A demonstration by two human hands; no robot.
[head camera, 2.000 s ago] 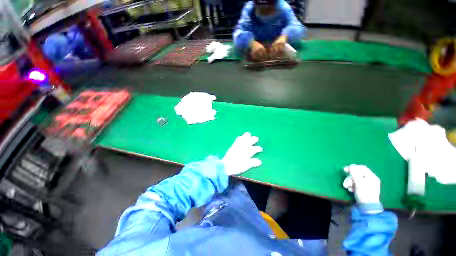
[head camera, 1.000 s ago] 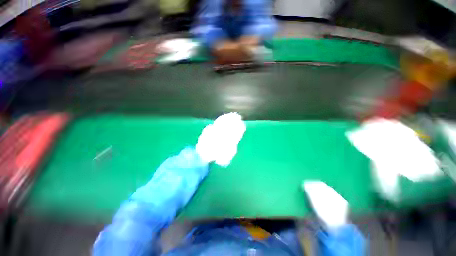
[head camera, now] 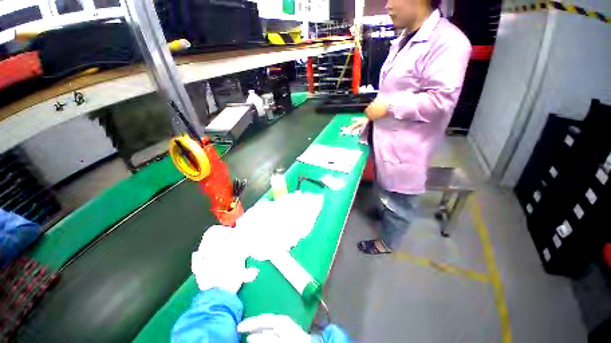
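My left hand, in a white glove, is at the near end of the crumpled white cloths. Glove and cloth blend together, so I cannot tell whether it holds any. My right hand, also gloved, is low at the bottom edge and partly cut off. Its fingers are loosely bent and no object shows in them. A white cartridge with a green end cap lies on the green mat, its upper end against the cloths.
Beyond the cloths are a small bottle, a dark curved tool and a paper sheet. A red post with a yellow tape roll stands left, beside the dark conveyor. A person in pink stands at the bench.
The view has swung right. My left hand has moved from the middle of the mat to the right-hand cloths. The smaller cloth pile and the red pads on the left are out of view.
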